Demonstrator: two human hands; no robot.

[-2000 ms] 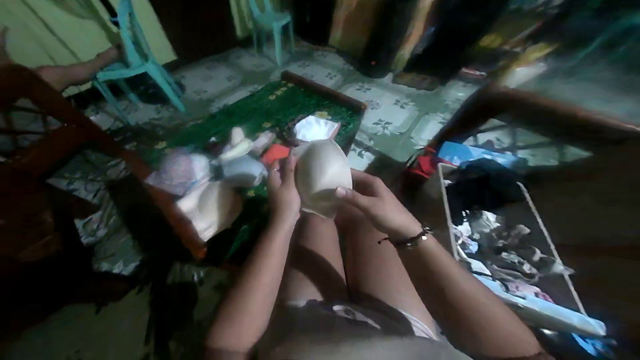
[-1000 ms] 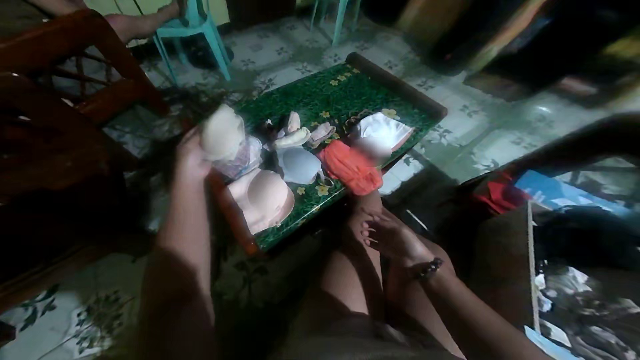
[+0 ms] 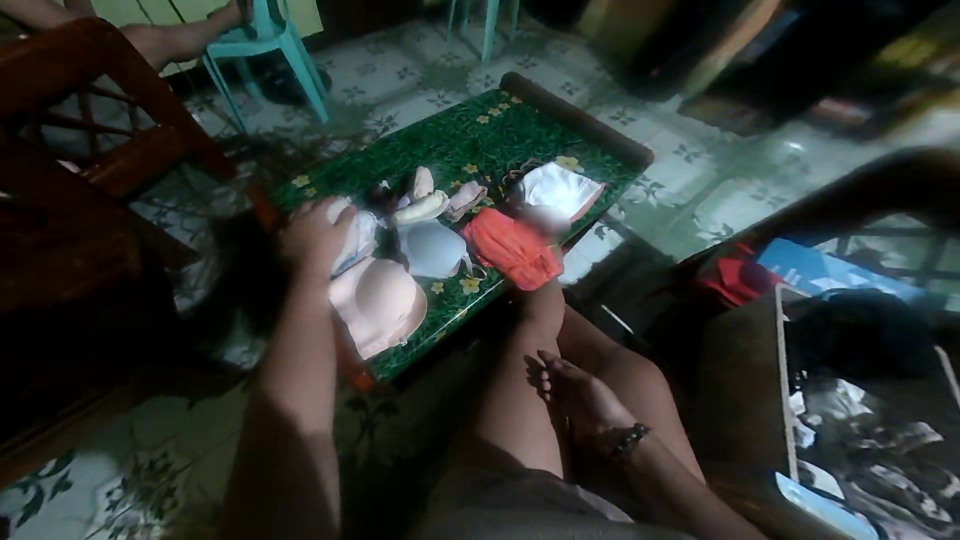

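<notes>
My left hand [image 3: 319, 232] rests on a pale padded bra [image 3: 358, 236] at the near left end of a low table with a green grass-print top [image 3: 442, 146]; whether its fingers grip the cloth is unclear. Just below lies a beige bra [image 3: 381, 304]. To its right are a light blue-grey bra [image 3: 433, 247], a bundled red-orange garment [image 3: 514, 247] and a white garment [image 3: 561, 191]. Several small rolled cloths [image 3: 424, 202] sit behind the blue-grey one. My right hand [image 3: 577, 390], with a dark beaded bracelet at the wrist, lies empty over my lap, fingers loosely apart.
An open drawer or box [image 3: 784, 390] with jumbled clothes stands at the right, beside a blue box [image 3: 832, 270] and a red item [image 3: 739, 277]. A brown wooden chair [image 3: 142, 157] is at the left. A person's leg [image 3: 161, 41] reaches a turquoise plastic chair [image 3: 259, 45] behind.
My left hand has carried a pale bra cup from in front of me, where both hands held it, to the table's left end and lowered it. My right hand has let go and dropped to my lap.
</notes>
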